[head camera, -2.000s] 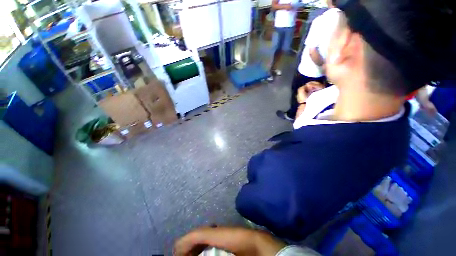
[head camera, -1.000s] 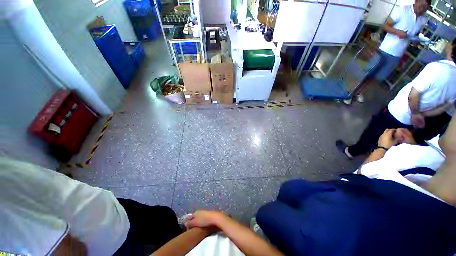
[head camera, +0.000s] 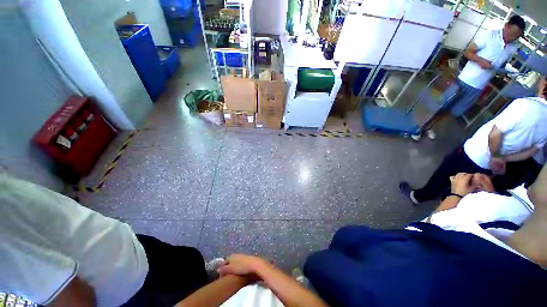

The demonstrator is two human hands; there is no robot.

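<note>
No work object is in my hands. My right hand (head camera: 241, 264) is at the bottom middle of the head view, in front of my white shirt (head camera: 255, 296). Its fingers lie closed over my left wrist. My left forearm (head camera: 211, 291) comes in from the bottom left and crosses under the right hand. My left hand itself is hidden behind the right hand and forearm, so its fingers cannot be seen.
Persons stand close at left (head camera: 90, 240) and right (head camera: 408, 264), others further right. Ahead are cartons (head camera: 240, 94), an open sack (head camera: 209, 108), a green-belted conveyor (head camera: 315, 80) and a blue trolley (head camera: 388, 120). A red box (head camera: 75, 137) stands by the left wall.
My view has swung left and down from the neighbour's head to the floor. My crossed arms came fuller into view and stayed together. Lately only a slight view shift shows.
</note>
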